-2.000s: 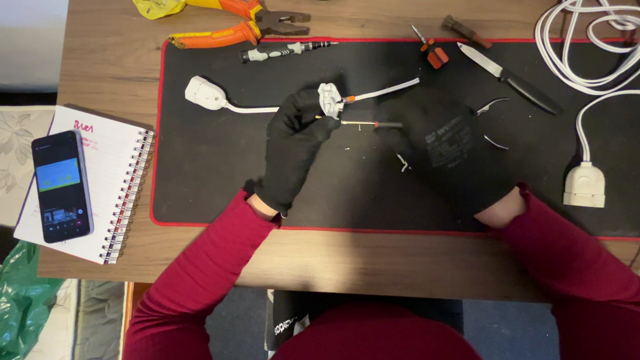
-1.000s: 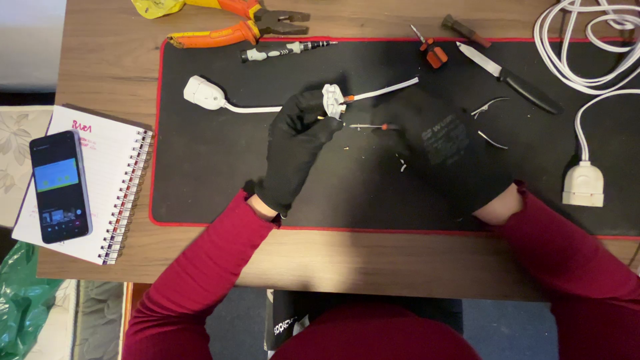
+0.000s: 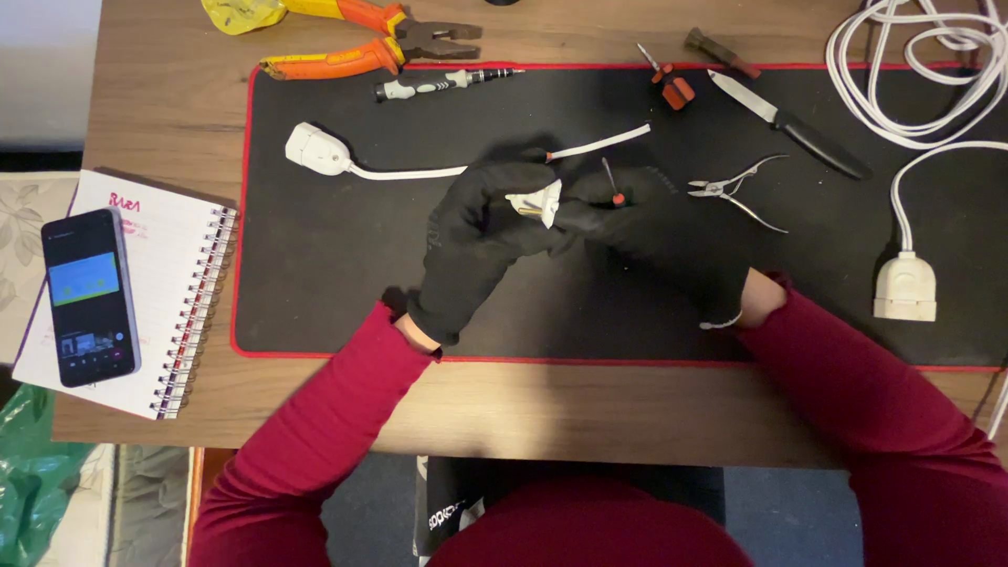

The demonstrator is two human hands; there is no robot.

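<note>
In the head view my left hand [image 3: 480,228], in a black glove, holds a white plastic plug part [image 3: 537,203] with a brass-coloured metal piece showing in it. My right hand [image 3: 654,224], also gloved, touches the part's right side, and a small screwdriver with a red collar [image 3: 618,198] lies against its fingers; its handle is hidden. A white cable [image 3: 602,145] with an orange-red bit at one end sticks out beyond my left fingers. From behind my left hand, another stretch of white cable [image 3: 409,173] runs left to a white connector [image 3: 316,150] on the black mat.
Orange-yellow combination pliers [image 3: 394,43], a precision screwdriver [image 3: 445,83], a small red-handled tool [image 3: 676,90], a knife [image 3: 819,143] and small nippers [image 3: 728,190] lie around my hands. Right are coiled white cable [image 3: 846,87] and a white socket [image 3: 906,287]; left, a phone [image 3: 90,315] on a notebook [image 3: 169,260].
My right hand has moved left to meet my left hand at the white part. The screwdriver has turned from pointing left to pointing up. The nippers show more fully now.
</note>
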